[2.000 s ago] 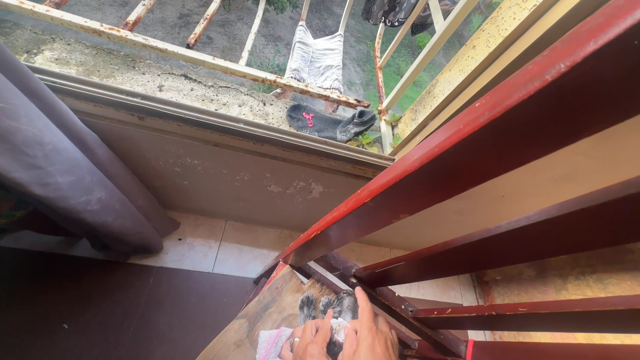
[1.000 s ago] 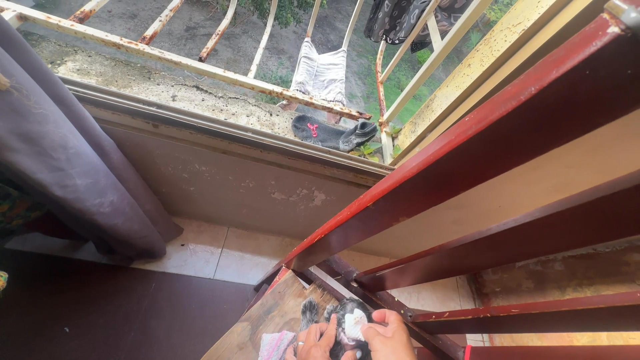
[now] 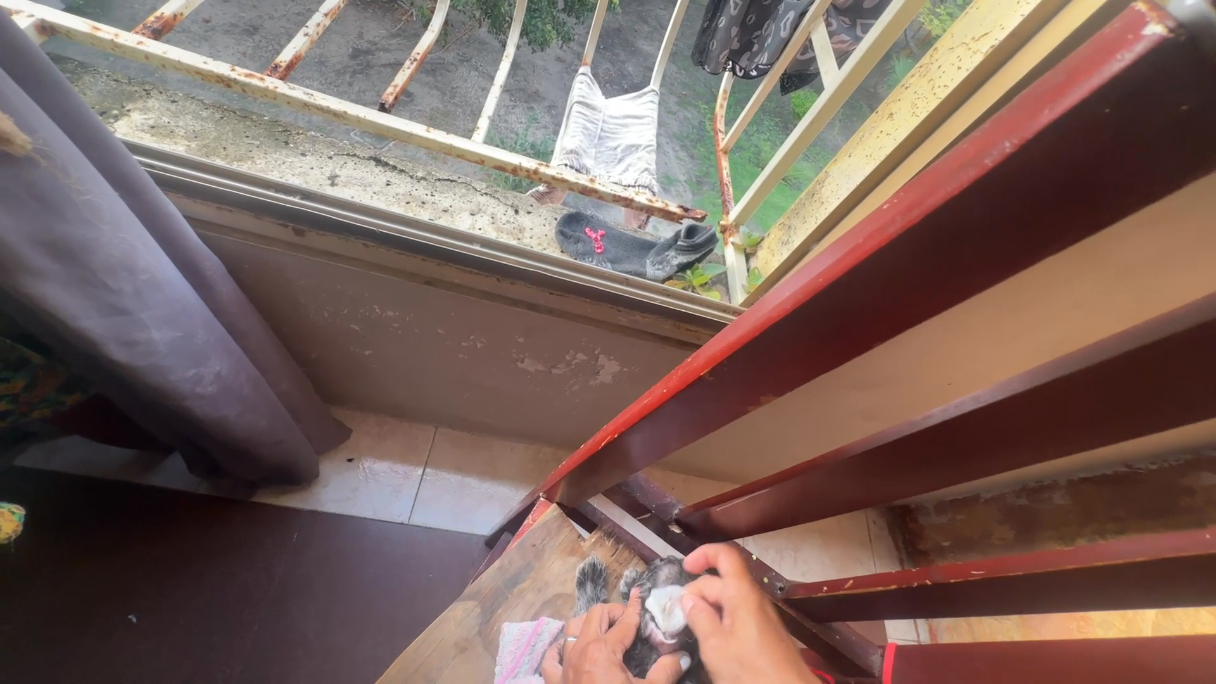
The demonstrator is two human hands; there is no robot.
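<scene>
A small dark grey furry animal [image 3: 662,573] lies on a wooden board [image 3: 475,608] at the bottom of the head view; its kind is not clear. A soft white patch [image 3: 667,608], cotton or pale fur, shows on it, with pink skin just below. My left hand [image 3: 608,646], wearing a ring, holds the animal from the left, thumb and fingers around its body. On the other side, my right hand [image 3: 741,617] has its bent index finger and thumb at the white patch's edge; whether they pinch anything is unclear. A white and pink cloth [image 3: 522,651] lies beside my left hand.
Red-brown wooden slats [image 3: 855,228] rise close on the right. A grey curtain [image 3: 161,256] hangs at left. Beyond the window sill [image 3: 456,237], a dark sock [image 3: 617,249] lies by rusty white bars [image 3: 361,116], where a white garment [image 3: 613,133] hangs.
My right hand has moved right, away from my left hand, and its index finger, extended two seconds ago, is now bent. More of the animal and the white patch shows between the hands.
</scene>
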